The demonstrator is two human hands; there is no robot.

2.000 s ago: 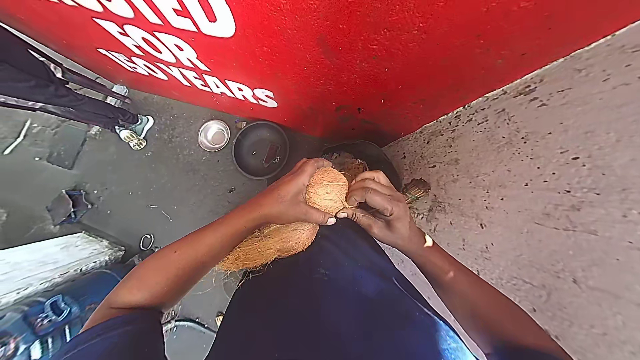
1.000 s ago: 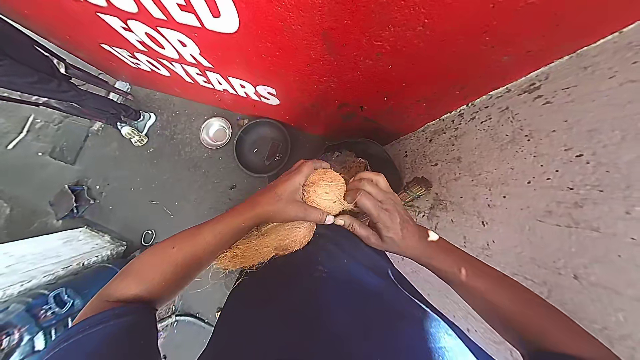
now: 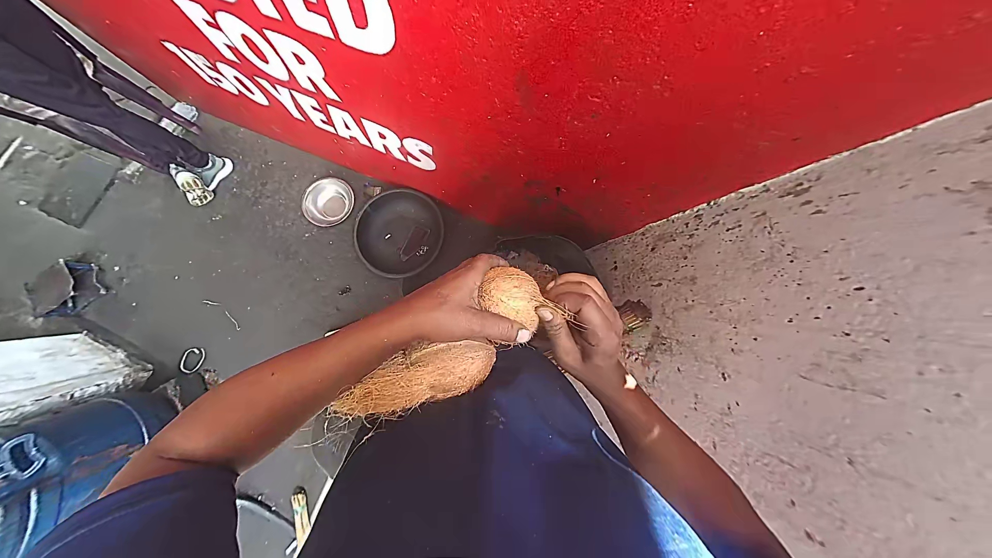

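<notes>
A husked brown coconut (image 3: pixel 508 296) is gripped from its left side by my left hand (image 3: pixel 463 304), whose thumb lies along the lower side. On its right, my right hand (image 3: pixel 583 319) pinches a tuft of loose fibres between thumb and fingers. More coconuts with fibrous husk (image 3: pixel 422 378) lie beneath my left forearm, against my dark clothing. Behind the hands stands a dark container (image 3: pixel 554 249) with brown matter in it, partly hidden by my fingers.
A black bowl (image 3: pixel 398 232) and a small metal bowl (image 3: pixel 328 201) are on the ground by the red wall (image 3: pixel 558 116). A rough wall (image 3: pixel 821 310) rises on the right. Another person's legs (image 3: pixel 101 116) show at upper left, a blue plastic drum (image 3: pixel 77 465) at lower left.
My right hand has drawn slightly away from the coconut, and fibres now stretch between it and the shell. My left hand keeps its hold.
</notes>
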